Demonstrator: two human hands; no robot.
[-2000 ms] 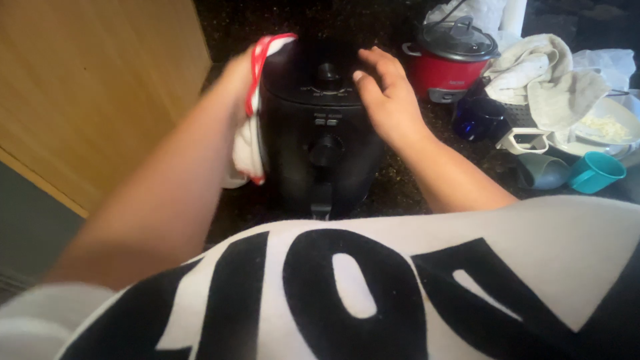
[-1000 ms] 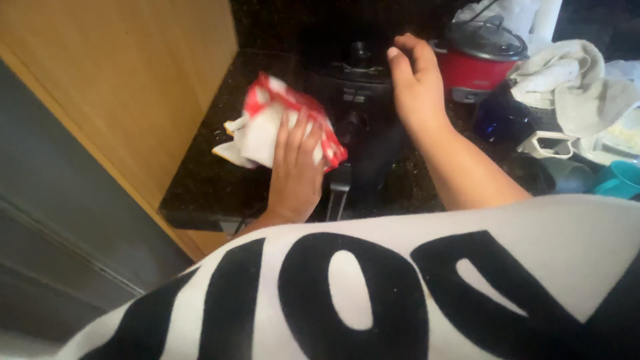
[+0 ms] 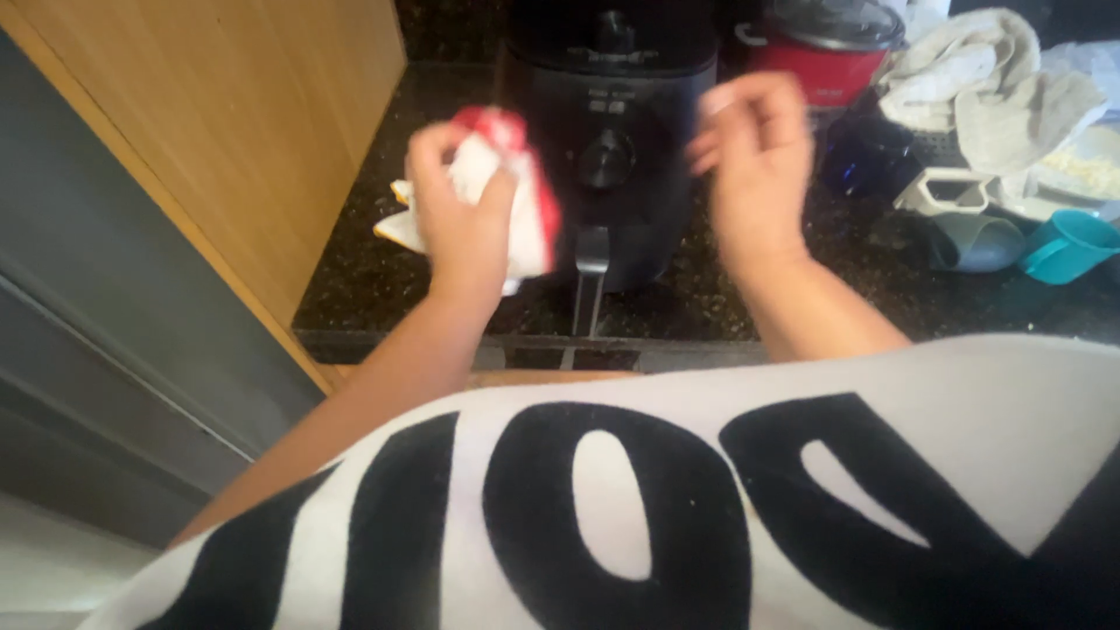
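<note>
A black air fryer [image 3: 643, 210] with two knobs and a front handle stands upright on the dark granite counter. My left hand [image 3: 464, 201] grips a red and white cloth [image 3: 525, 210] just left of the air fryer; hand and cloth are blurred. Parts of the cloth with yellow edging stick out to the left of the fingers. On the other side, my right hand [image 3: 757, 149] is raised near the air fryer's right edge, fingers curled loosely, with nothing seen in it. Whether its fingertips touch the air fryer I cannot tell.
Behind my right hand is a red cooker [image 3: 827, 74] with a glass lid. Further right are a beige cloth [image 3: 997, 96], a dark blue vessel [image 3: 866, 153], a grey cup [image 3: 976, 241], a teal mug [image 3: 1072, 249] and a plate of pale food [image 3: 1081, 171]. A wooden panel [image 3: 262, 105] borders the left.
My left hand with the cloth has moved from the air fryer's side, then its front, to the left of it. My right hand has left the top edge, and its fingers have curled.
</note>
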